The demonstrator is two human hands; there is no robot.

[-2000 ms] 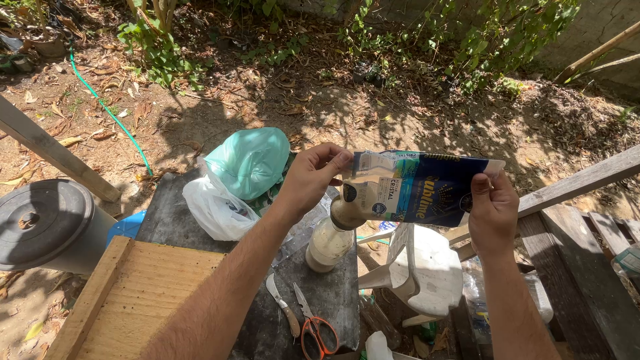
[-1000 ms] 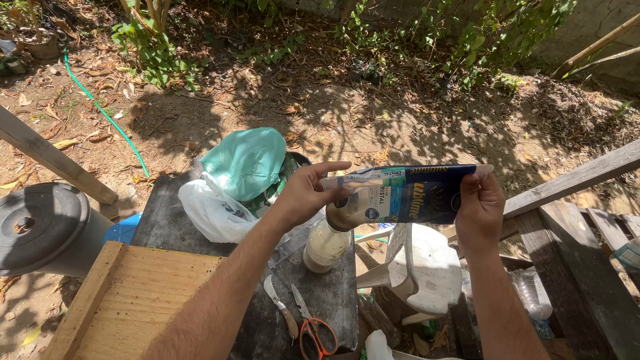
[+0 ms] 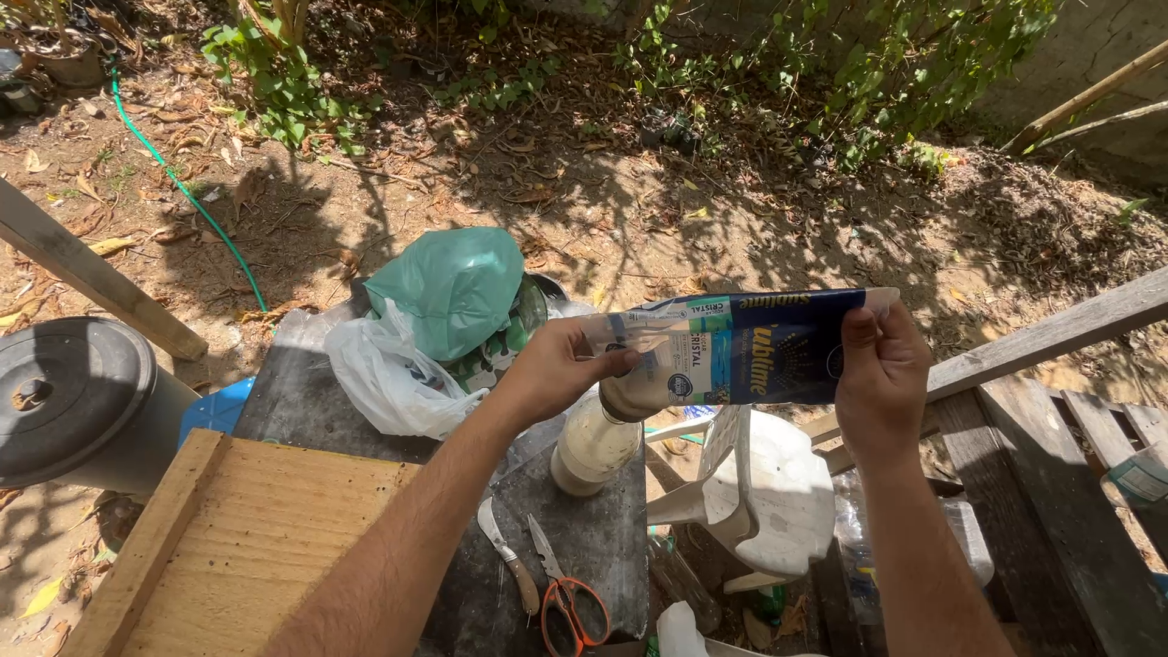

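Both hands hold a blue and clear plastic sugar bag [image 3: 721, 351] on its side. My left hand [image 3: 570, 365] pinches its clear end, thumb in front. My right hand [image 3: 881, 374] grips the dark blue end. Just below the clear end stands a bottle or jar [image 3: 593, 447] of pale contents; its top is partly behind the bag, and whether they touch is hard to tell. Near my left forearm, a hooked pruning knife with a wooden handle [image 3: 508, 555] and orange-handled scissors [image 3: 572, 610], slightly apart at the blades, lie on the dark table [image 3: 456, 584].
Green [image 3: 452, 287] and white [image 3: 392, 370] plastic bags lie on the table's far part. A wooden board [image 3: 265, 529] is at the lower left, beside a lidded grey bin [image 3: 73, 401]. A white plastic chair [image 3: 776, 484] stands right of the table, near wooden slats [image 3: 1049, 502].
The sugar bag's clear end has tilted lower, and both hands have moved down with it. Both still hold the bag; the bottle, knife and scissors have stayed in place.
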